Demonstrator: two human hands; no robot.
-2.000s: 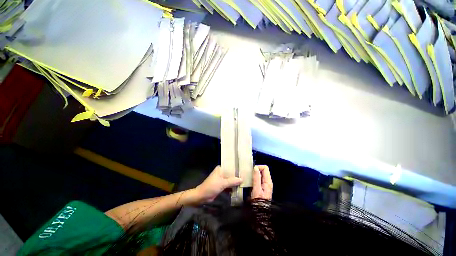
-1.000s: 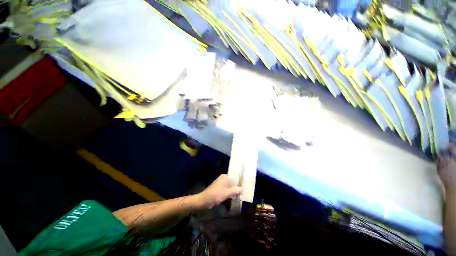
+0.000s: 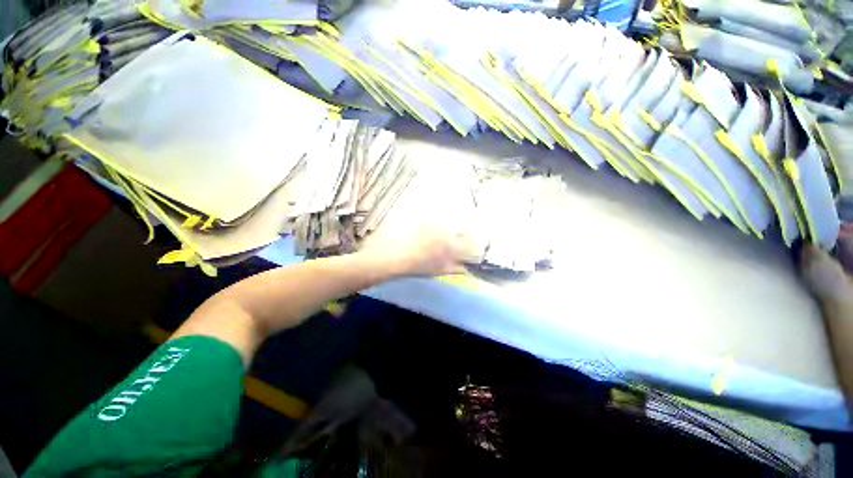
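Note:
My left hand (image 3: 426,252) reaches over the table's front edge to the left side of the centre pile of pale zipper strips (image 3: 519,215). Glare and blur hide its fingers and whether it grips a strip. A denser, fanned pile of zipper strips (image 3: 351,187) lies left of it, beside the large panels. My right hand (image 3: 825,273) is at the right rim of the picture, partly cut off, at the lower end of the overlapping yellow-edged panel row (image 3: 599,103). Its grip cannot be told.
Large grey-white panels (image 3: 206,121) with yellow edges and loose tails lie stacked at left. Folded bundles (image 3: 748,47) stand at the back right. A red box-like thing (image 3: 47,224) is at far left. The pale table (image 3: 673,280) has a bluish front edge; dark floor below shows a yellow line.
My left hand has moved forward from the dark gap with its strip to the centre pile; the strip no longer hangs over the edge. My right hand has gone from the strip to the far right.

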